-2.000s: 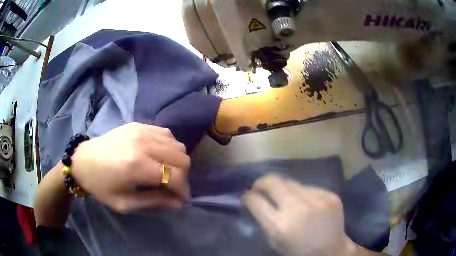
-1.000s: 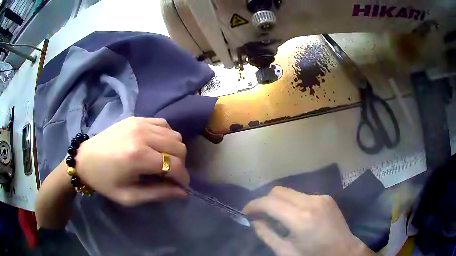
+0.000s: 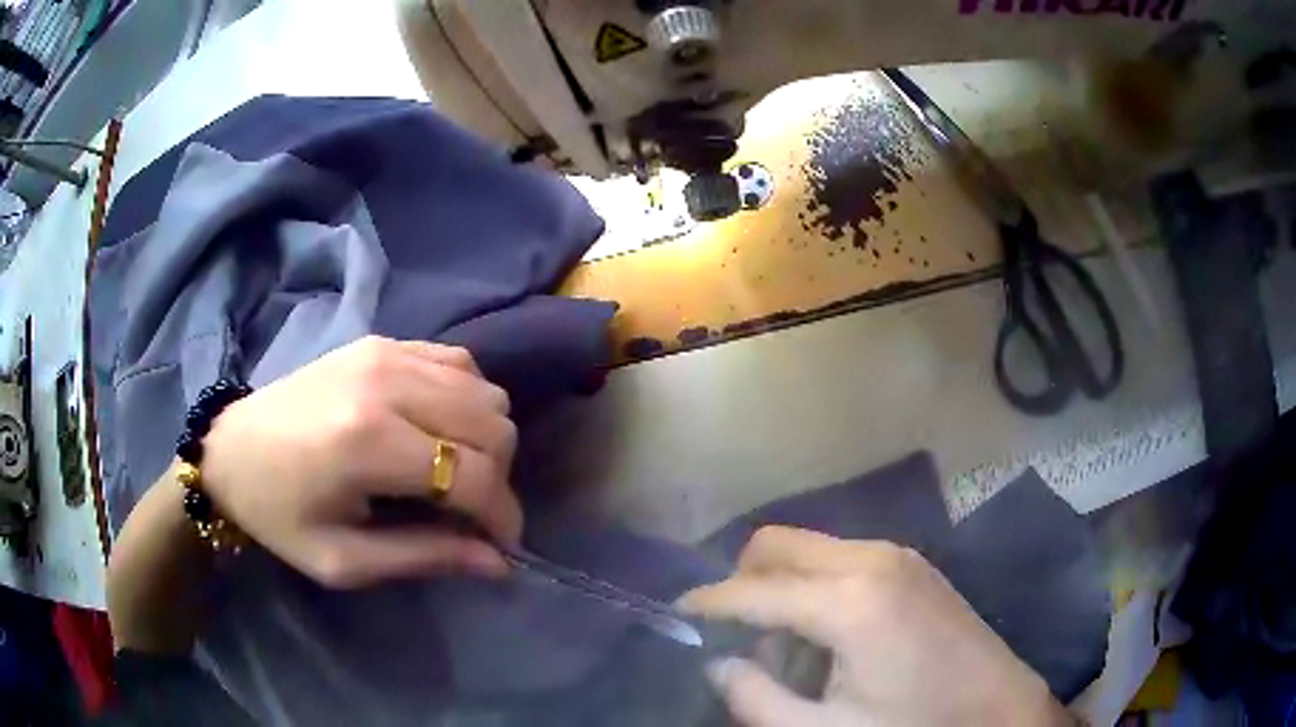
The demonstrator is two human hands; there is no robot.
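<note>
The grey-purple garment piece [image 3: 469, 646] lies in loose folds from the left of the machine down to the front edge of the picture. My left hand [image 3: 377, 462], with a gold ring and a dark bead bracelet, pinches a narrow seam or fabric edge [image 3: 590, 582] at its left end. My right hand [image 3: 867, 611] holds the cloth at the right end of that edge. The edge runs between both hands, with a small pale, shiny bit near my right fingertips. What that bit is, I cannot tell.
The sewing machine head [image 3: 853, 43] stands above the worn yellow-orange bed [image 3: 682, 305]. Black-handled scissors [image 3: 1052, 320] lie right of the head. Printed ruler markings [image 3: 1094, 455] show at right. Part of a second machine [image 3: 14, 440] is at far left. Dark cloth [image 3: 1237, 597] lies at lower right.
The machine and scissors have shifted left and slightly up in view. Both hands, blurred two seconds ago, now hold the seam edge between them, nearly as one second ago.
</note>
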